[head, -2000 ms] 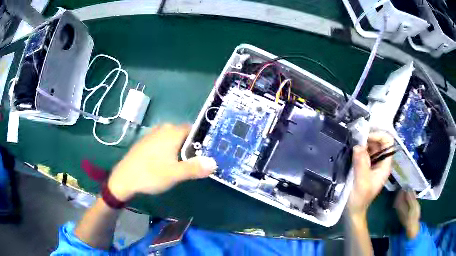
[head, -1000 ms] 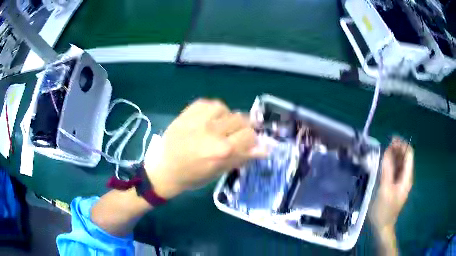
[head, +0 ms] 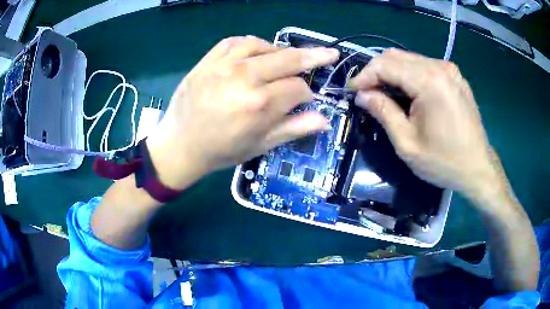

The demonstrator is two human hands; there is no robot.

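Note:
An open white housing lies in front of me. Inside are a blue circuit board and a black cover. My left hand is open and empty over the board's upper left, its fingers apart and hiding that corner. My right hand reaches over the black cover. Its thumb and forefinger are pinched on thin pale wires at the board's top edge. Whether it also holds a tool is too blurred to tell. A black cable loops over the housing's far edge.
A grey-white unit with a round dark hole stands at the left. Beside it are a white coiled cord and a white power adapter. A pale rail crosses the green bench behind. A pale purple lead hangs at the upper right.
Both hands have come together over the housing's far side; the right hand has moved in from beside the right wall. The housing appears higher in view, and the open unit at the right is out of view.

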